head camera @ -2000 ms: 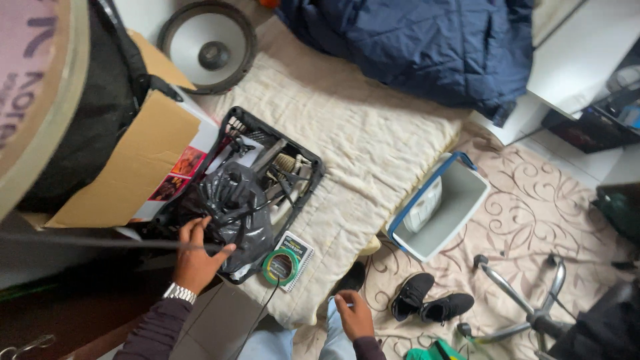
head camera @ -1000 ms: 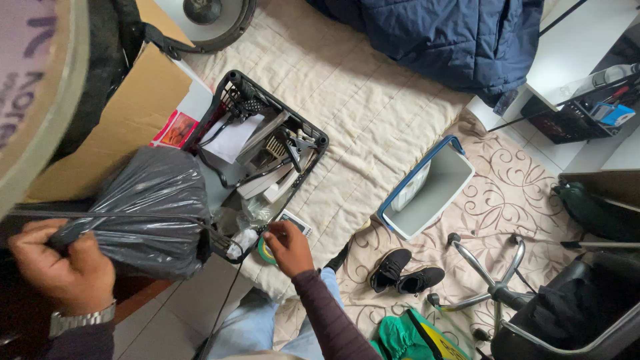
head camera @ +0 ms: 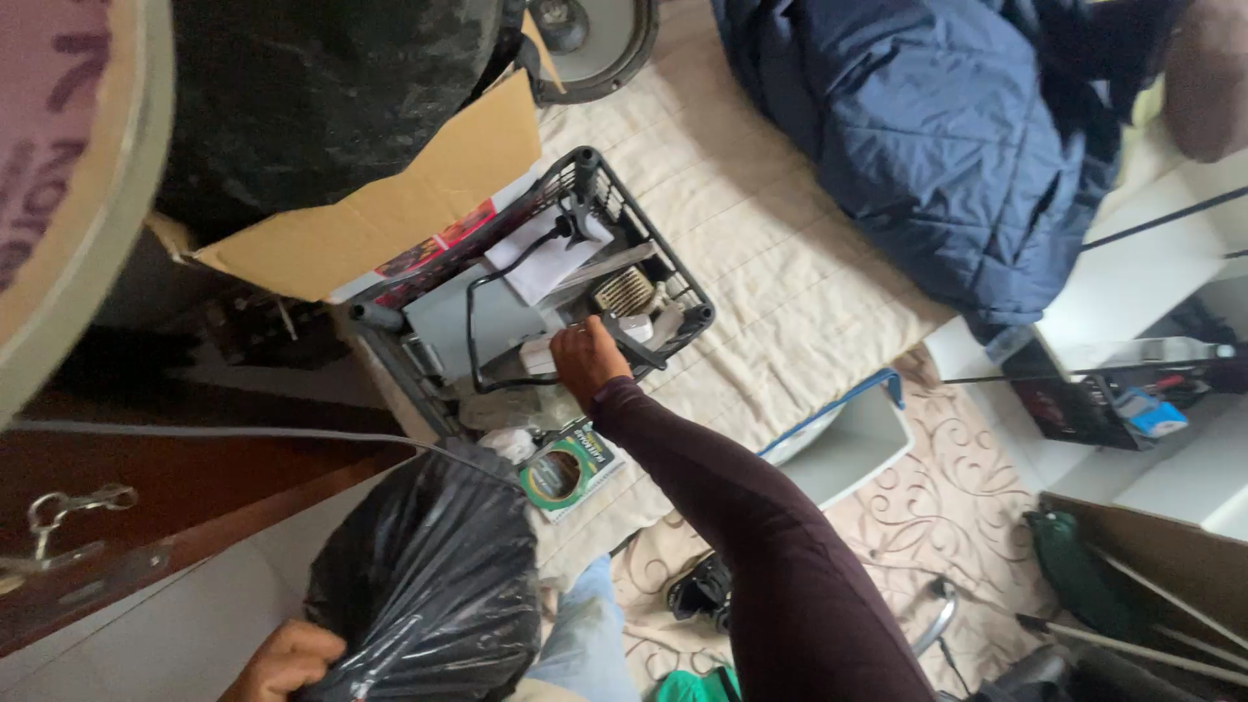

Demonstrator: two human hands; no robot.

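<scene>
My left hand (head camera: pixel 288 663) grips a full black plastic bag (head camera: pixel 434 575) at the lower left, outside the crate. My right hand (head camera: pixel 587 361) reaches into the black plastic crate (head camera: pixel 697 283), its fingers curled down at the contents; whether they hold something is hidden. Beside that hand a black cable (head camera: pixel 473 327) loops over a grey flat item (head camera: pixel 439 322). A white paper (head camera: pixel 546 249) and a beige comb-like part (head camera: pixel 624 292) lie in the crate too. Just outside it, a green ring-shaped roll (head camera: pixel 556 478) rests on a small printed packet (head camera: pixel 600 453).
A torn cardboard box (head camera: pixel 390 205) adjoins the crate, and a loudspeaker (head camera: pixel 595 44) lies beyond it. A navy quilted jacket (head camera: pixel 936 146) covers part of the bed. Right of my arm are a white bin with a blue rim (head camera: pixel 868 448) and a dark shoe (head camera: pixel 697 585).
The black bag, earlier lying over the crate's contents, was lifted off to the left and now hangs lower beside it. My right hand has moved from the green roll into the crate.
</scene>
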